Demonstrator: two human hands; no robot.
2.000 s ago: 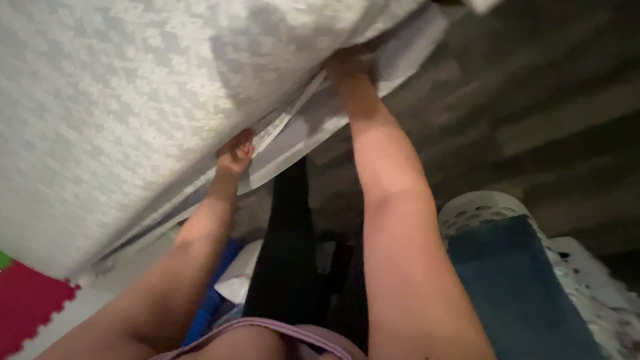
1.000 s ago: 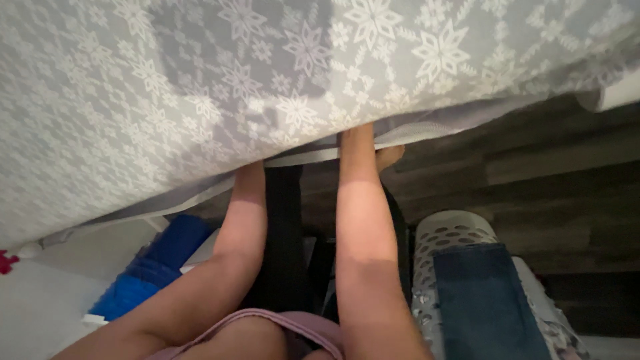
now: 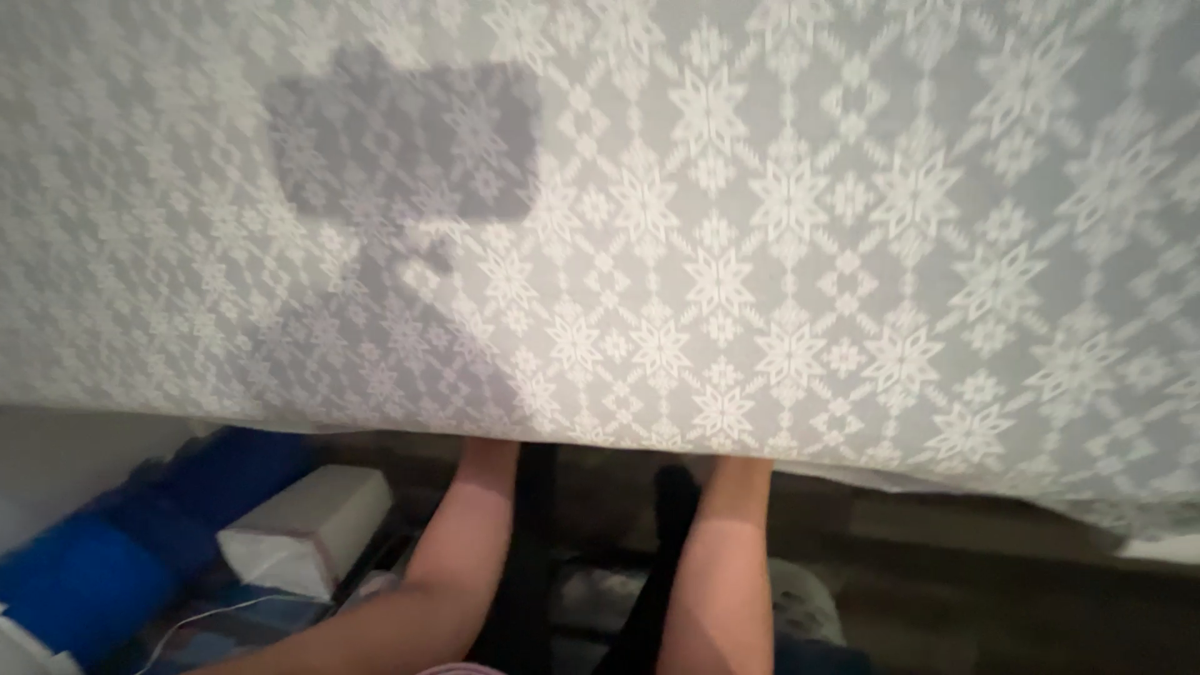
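A grey fitted sheet or similar bed cloth (image 3: 712, 281) with white snowflake patterns spreads across the upper part of the view, over what looks like a mattress. Both forearms reach under its near edge. My left hand is hidden beneath the cloth, left of the middle; only the wrist and forearm show. My right hand is also out of sight under the edge, right of the middle. Whether either hand grips anything cannot be seen. A shadow of the wearer's head and shoulders falls on the cloth.
At the lower left lie a blue fabric item (image 3: 84, 581), a white box-shaped pack (image 3: 309, 525) and a thin white cable (image 3: 202, 614). A white perforated basket (image 3: 804, 600) stands at the lower right on the dark wood-look floor (image 3: 975, 581). My dark-clothed legs are between the arms.
Two seconds ago both hands showed at the cloth's edge; now both are hidden under it. The view has turned and the cloth fills more of it.
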